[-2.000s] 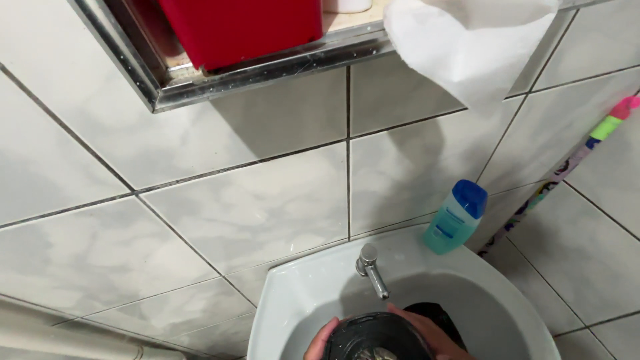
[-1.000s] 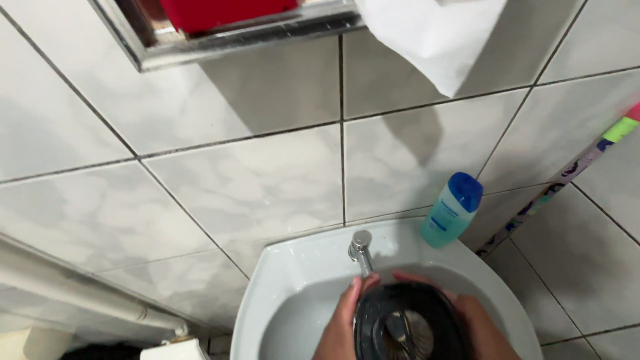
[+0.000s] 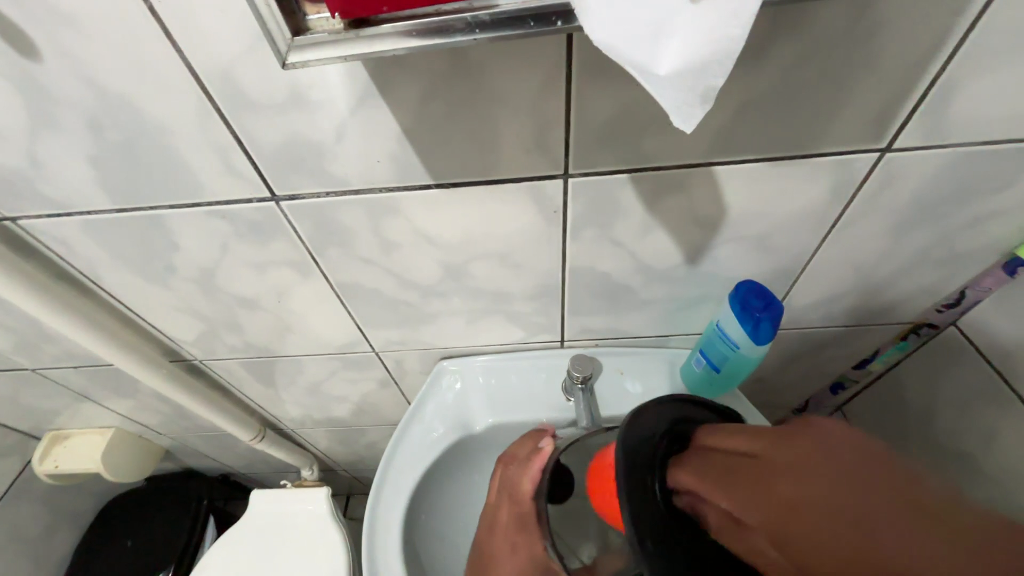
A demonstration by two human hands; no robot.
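Observation:
Over the washbasin (image 3: 432,448), my left hand (image 3: 516,504) grips the side of a round container (image 3: 580,528) with a see-through or shiny wall. An orange-red object (image 3: 606,486) and a dark round spot show at it; whether they lie inside or are reflected I cannot tell. My right hand (image 3: 768,488) holds a black lid-like part (image 3: 660,456), tilted up at the container's right side. Its fingertips are hidden in the part's hollow. The metal tap (image 3: 582,388) stands just behind the container.
A blue-capped bottle of teal liquid (image 3: 732,340) stands on the basin's back right rim. White paper (image 3: 680,56) hangs above, beside a metal-framed shelf or cabinet (image 3: 432,28). A pipe (image 3: 144,336), a white cistern (image 3: 280,532) and a black bin (image 3: 140,524) are at left; a patterned pole (image 3: 920,340) leans right.
The black part, earlier on top of what both hands held, is now tilted to the right in my right hand. The orange-red object has come into sight. The view has shifted left.

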